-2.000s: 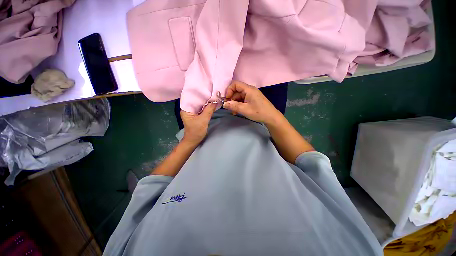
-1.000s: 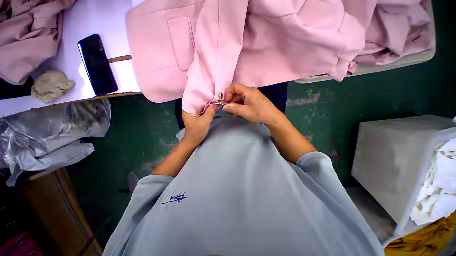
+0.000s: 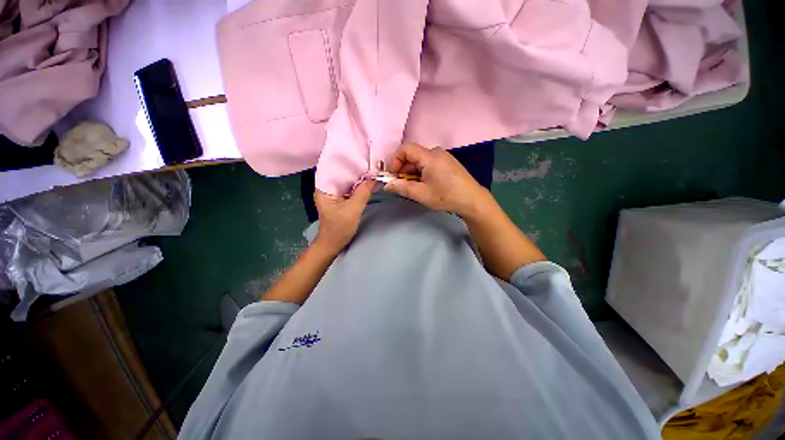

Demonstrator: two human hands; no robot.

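Observation:
A dusty-pink jacket (image 3: 508, 82) lies over the table edge, its sleeve (image 3: 379, 77) running down towards me. My left hand (image 3: 341, 210) grips the sleeve hem (image 3: 344, 176) from below left. My right hand (image 3: 435, 180) is at the right side of the hem, thumb and fingers pinched together. A small light and yellowish item (image 3: 400, 177) shows between those fingers, too small to name. A small gold button (image 3: 380, 165) shows on the cuff just above the fingertips. A flap pocket (image 3: 310, 76) shows left of the sleeve.
The white table (image 3: 120, 51) holds a black phone (image 3: 167, 110), a beige cloth wad (image 3: 89, 147) and a crumpled pink heap (image 3: 52, 69). Clear plastic bags (image 3: 95, 223) hang below left. A pale bin (image 3: 671, 266) with white scraps (image 3: 753, 309) stands at right, yellow cloth (image 3: 732, 412) beside it.
The right fingers have shifted slightly at the cuff, and the yellowish item now shows between them. The button shows above the fingertips. The left hand has barely moved.

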